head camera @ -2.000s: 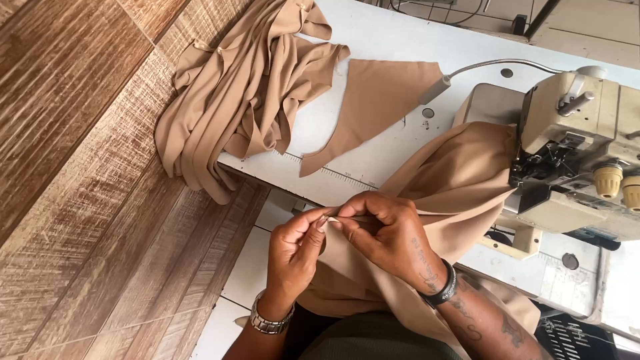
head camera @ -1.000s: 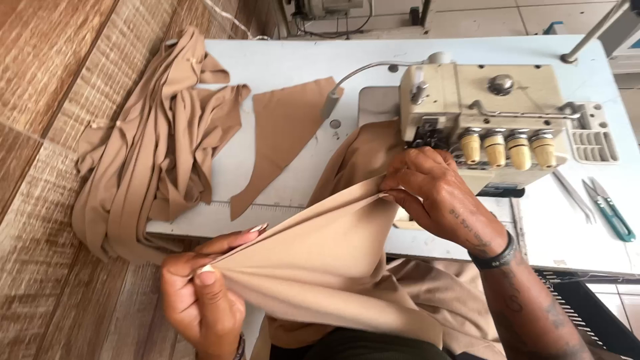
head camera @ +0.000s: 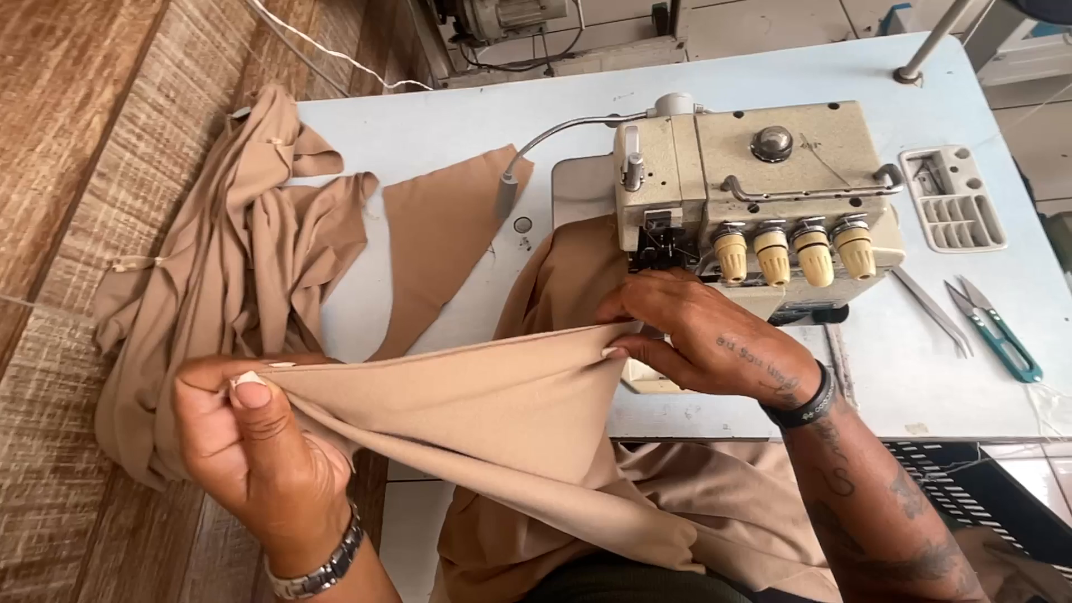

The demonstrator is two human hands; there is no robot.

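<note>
Tan fabric [head camera: 502, 402] is stretched between my hands, its upper edge nearly straight. My left hand [head camera: 264, 444] pinches one end between thumb and fingers, left of the table's front edge. At the other end, my right hand [head camera: 695, 335] pinches the edge just in front of the needle area of a beige overlock sewing machine [head camera: 787, 159]. More of the fabric lies under the machine's left end and hangs down over my lap. The exact place of the machine's needles and presser foot is hidden behind my right hand and dark parts.
A cut tan piece [head camera: 444, 234] lies on the white table [head camera: 469, 117], beneath a gooseneck lamp [head camera: 507, 194]. Heaped tan fabric [head camera: 243, 276] hangs over the left edge. Tweezers [head camera: 934, 311] and teal-handled thread snips [head camera: 997, 331] lie at right, near a compartment tray [head camera: 953, 199]. A black basket [head camera: 988, 494] stands below.
Two seconds ago my hands were close together at the fabric edge; they have moved apart, with the fabric drawn out between them. My right hand is now at the machine. The view has shifted right.
</note>
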